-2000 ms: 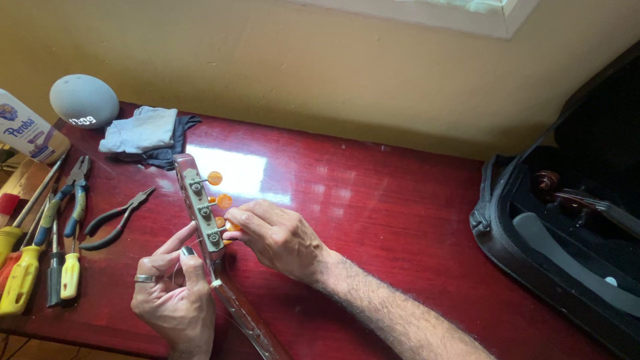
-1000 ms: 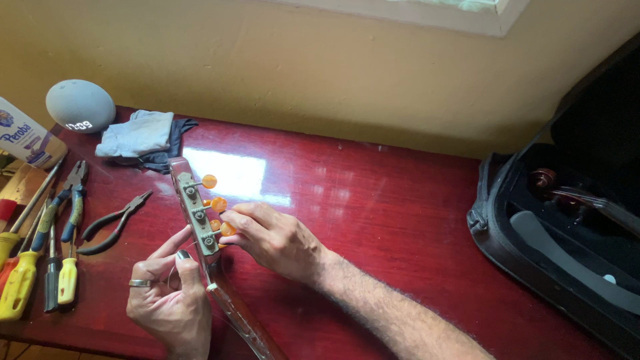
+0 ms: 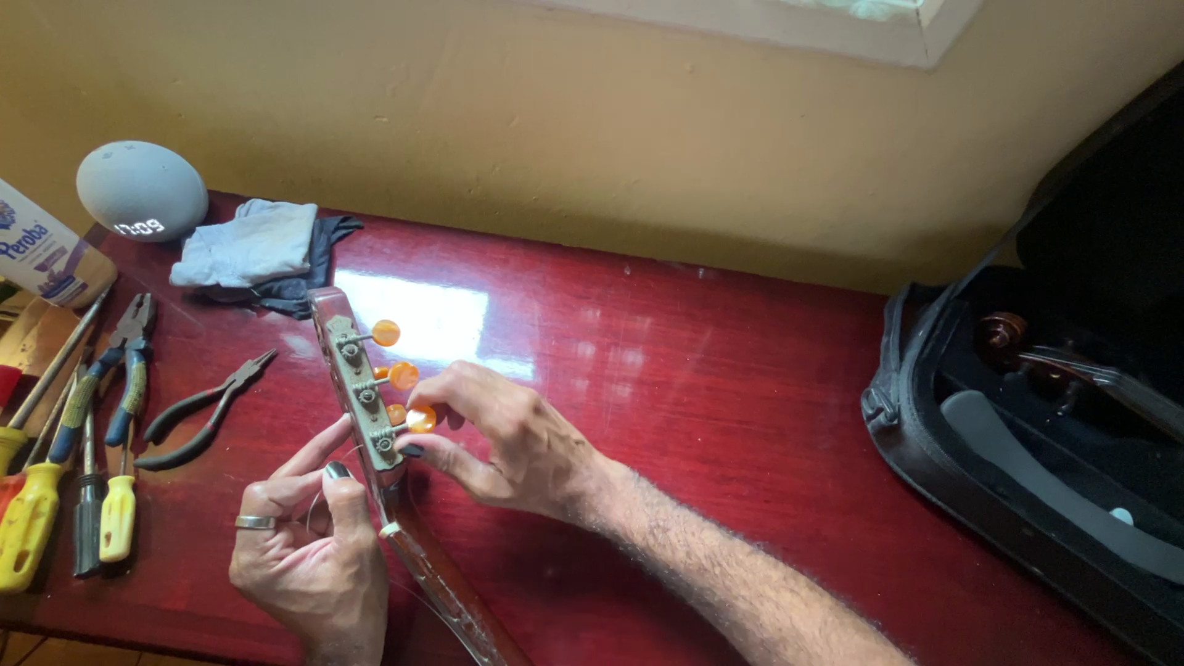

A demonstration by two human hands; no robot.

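Observation:
The wooden headstock of a stringed instrument is seen side-on, with a metal tuning-machine plate and several amber tuning buttons. Its neck runs down toward the bottom edge. My right hand has thumb and index finger around the tuning button nearest the neck. To the left of the headstock, my left hand pinches a thin string between thumb and fingers, with a fingertip close to the headstock's edge. The string's far end is hard to follow.
Slip-joint pliers, needle-nose pliers and several screwdrivers lie at left. Behind them are a plastic bottle, a round smart speaker and folded cloths. An open black case holding a scroll-headed instrument stands at right.
My right fingers have shifted and spread somewhat at the tuning button nearest the neck. My left hand stays beside the headstock with the string.

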